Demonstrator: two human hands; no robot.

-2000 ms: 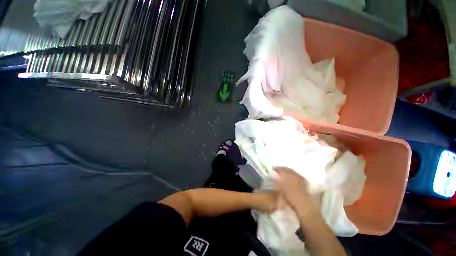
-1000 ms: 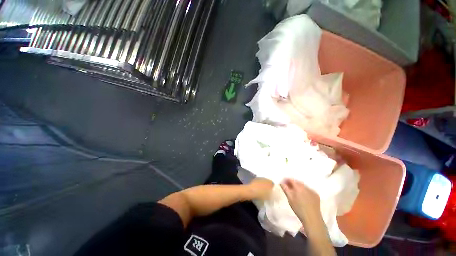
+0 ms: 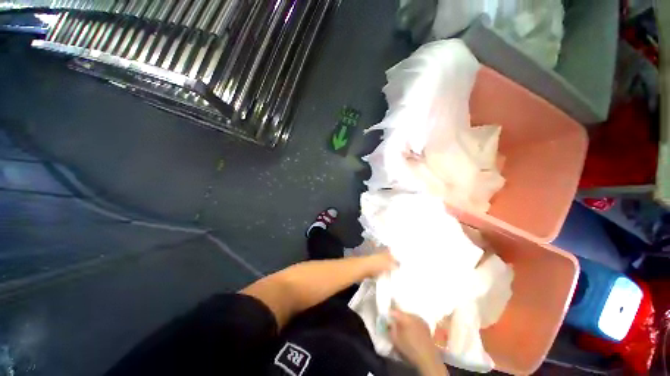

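White fabric [image 3: 433, 257] lies heaped over the near salmon bin [image 3: 540, 301] and hangs over its left rim; its middle is overexposed. My left hand [image 3: 378, 263] holds the fabric's left edge. My right hand [image 3: 405, 330] is lower, close to my body, with its fingers closed on the fabric's lower edge; a small greenish spot shows beside them. The fingers of both hands are partly blurred. Paler cream pieces [image 3: 494, 290] lie inside the bin, right of the white fabric.
A second salmon bin [image 3: 547, 147] with white fabric [image 3: 430, 95] over its rim adjoins above. Beyond is a grey bin [image 3: 544, 73]. A blue stool [image 3: 599, 297] stands right, a slatted metal rack [image 3: 213, 59] upper left. My foot [image 3: 323, 219] is left of the bins.
My right hand has moved down towards my body, away from my left hand, pulling the fabric's edge with it. The view has shifted slightly; the bins appear lower.
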